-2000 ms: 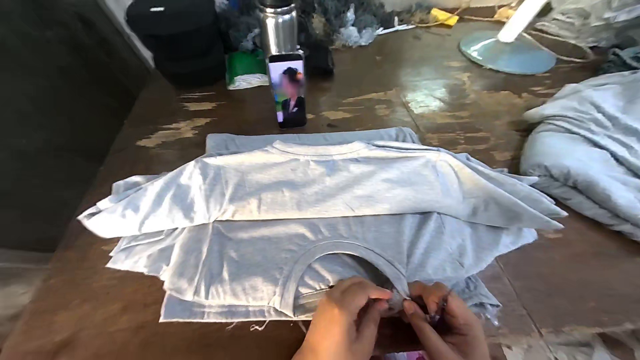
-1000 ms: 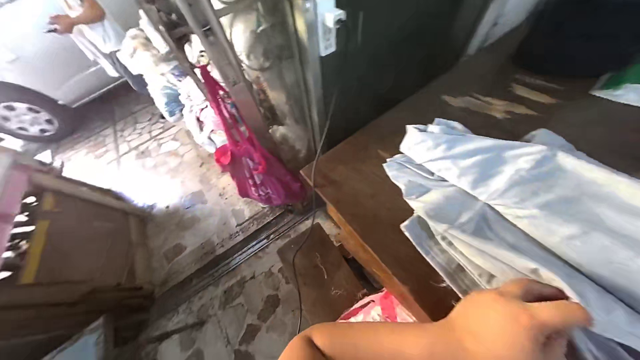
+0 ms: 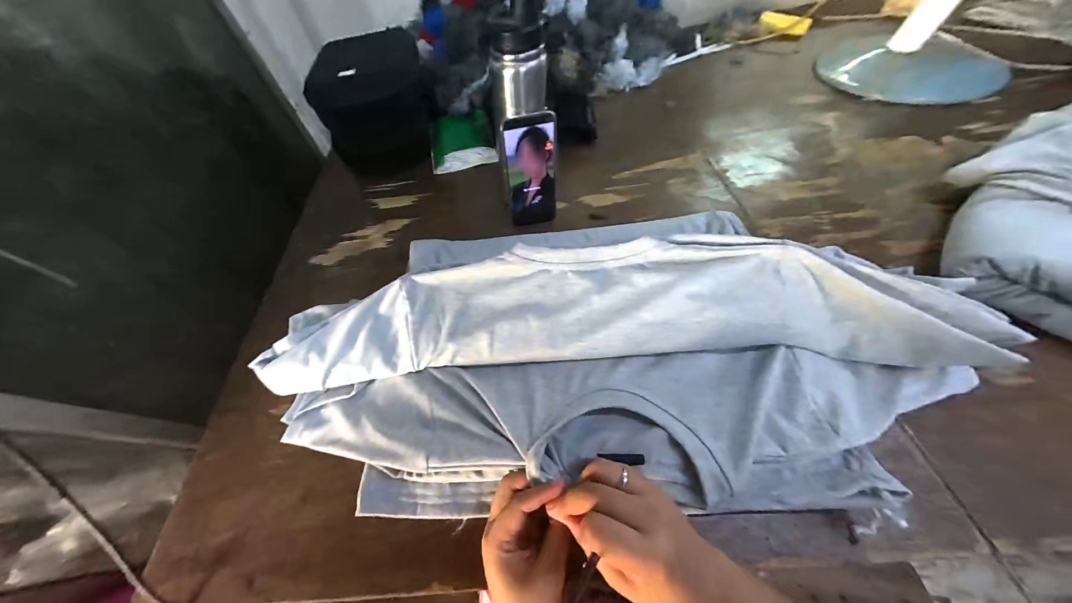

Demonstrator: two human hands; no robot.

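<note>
Several light grey T-shirts (image 3: 653, 310) lie stacked on a worn brown wooden table, the upper one partly folded over. Nearest me is the ribbed neckline (image 3: 662, 410) of a grey shirt, with a small dark label inside it. My left hand (image 3: 526, 532) pinches the left side of that neckline. Close against it, my right hand (image 3: 624, 523), with a ring on one finger, pinches the same edge. Something thin and dark shows beneath the right palm; what it is cannot be told.
A phone (image 3: 529, 167) leans on a steel bottle (image 3: 517, 79) behind the shirts. A black container (image 3: 368, 96) and a green-and-white packet (image 3: 463, 142) stand left. Grey cloth (image 3: 1017, 218) lies right, below a round stand base (image 3: 913, 74).
The view swung left to the floor and doorway, then came back. Two seconds ago both hands were at the neckline's right side; now they are at its left side.
</note>
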